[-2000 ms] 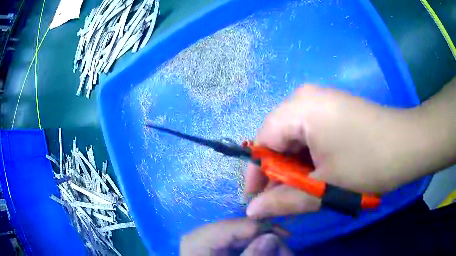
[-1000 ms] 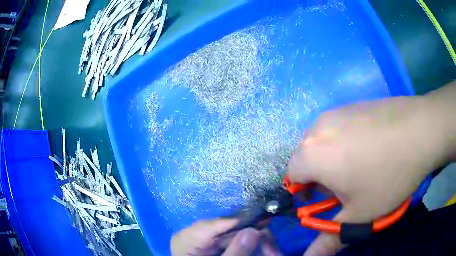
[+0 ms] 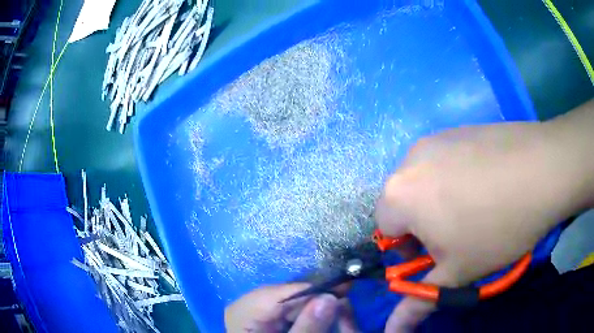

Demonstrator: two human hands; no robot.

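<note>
My right hand [image 3: 469,201] holds the scissors [image 3: 426,279] by their orange-red handles with a black band. The bright pivot lies over the tray's lower part and the dark blades point left, their tips over my left hand. My left hand [image 3: 293,312] is at the bottom edge, partly cut off, fingers bent together under the blades; whether a strip is between them cannot be told. The large blue tray [image 3: 146,153] lies beneath both hands. Fine silvery cut-off bits [image 3: 286,91] are heaped at its upper part and scattered over its floor.
The upper strip pile [image 3: 156,55] lies beyond the tray's upper left corner. A looser lower strip pile [image 3: 127,260] lies between the tray and the blue bin [image 3: 45,253]. A white paper sheet [image 3: 91,18] is at upper left. Yellow lines mark the green bench top [image 3: 91,143].
From two seconds ago, the scissors have swung down from over the tray's middle to my left hand, and their handles have spread. Since one second ago, the blades have shifted slightly over the fingers.
</note>
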